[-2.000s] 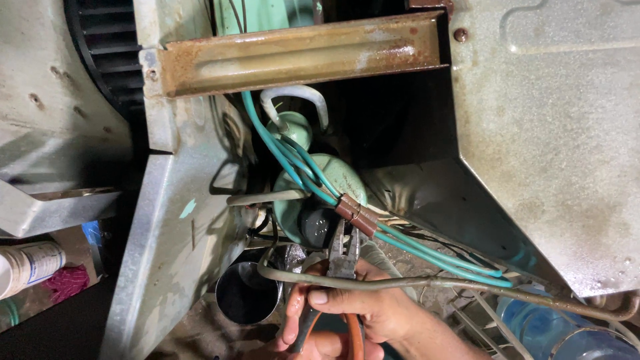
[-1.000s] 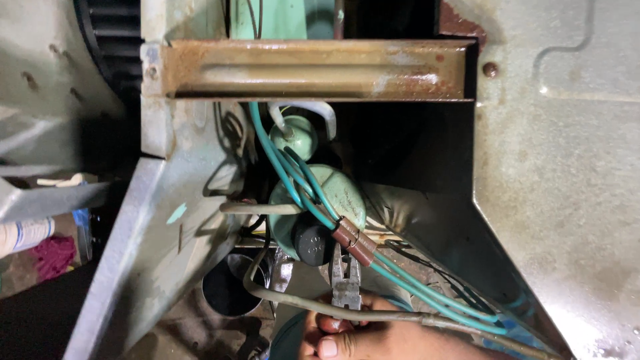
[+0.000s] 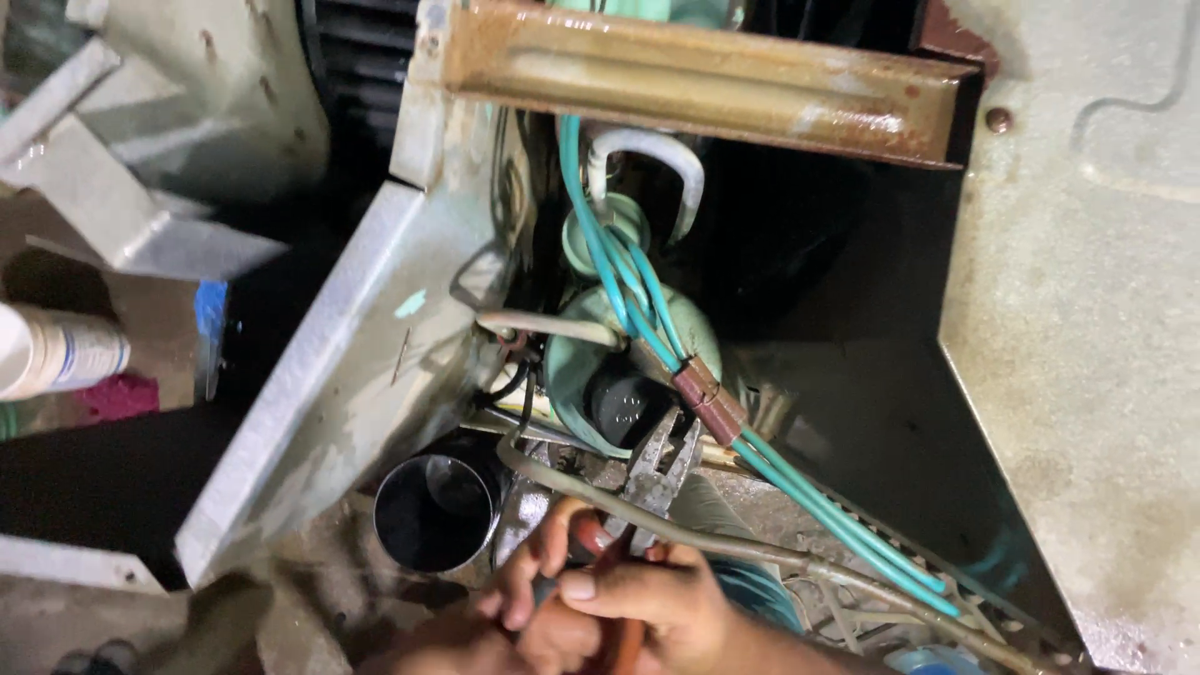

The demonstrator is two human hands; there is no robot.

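Note:
My right hand (image 3: 656,595) is closed around the red-orange handles of metal pliers (image 3: 656,478), its thumb lying across them. The plier jaws point up and are apart, just below a brown sleeve (image 3: 710,400) that wraps a bundle of green insulated tubes or wires (image 3: 830,511). Close beside the handles is my left hand (image 3: 497,614), blurred; its fingers are near a dark piece by the handles, and its hold is unclear. Behind the jaws stands a pale green canister (image 3: 572,375) with a black round part (image 3: 628,403). A thin bent pipe (image 3: 675,532) crosses in front of the pliers.
A rusty metal crossbar (image 3: 712,80) spans the top. Bent sheet-metal panels stand at left (image 3: 309,375) and right (image 3: 1078,309), with exposed edges. An open black cylinder (image 3: 436,511) is below left. A white container (image 3: 56,352) and pink cloth (image 3: 117,398) lie at far left.
The plier jaws, against the brown sleeve one second ago, are now slightly below it. My left hand shows beside the handles, where only my right hand was plain one second ago.

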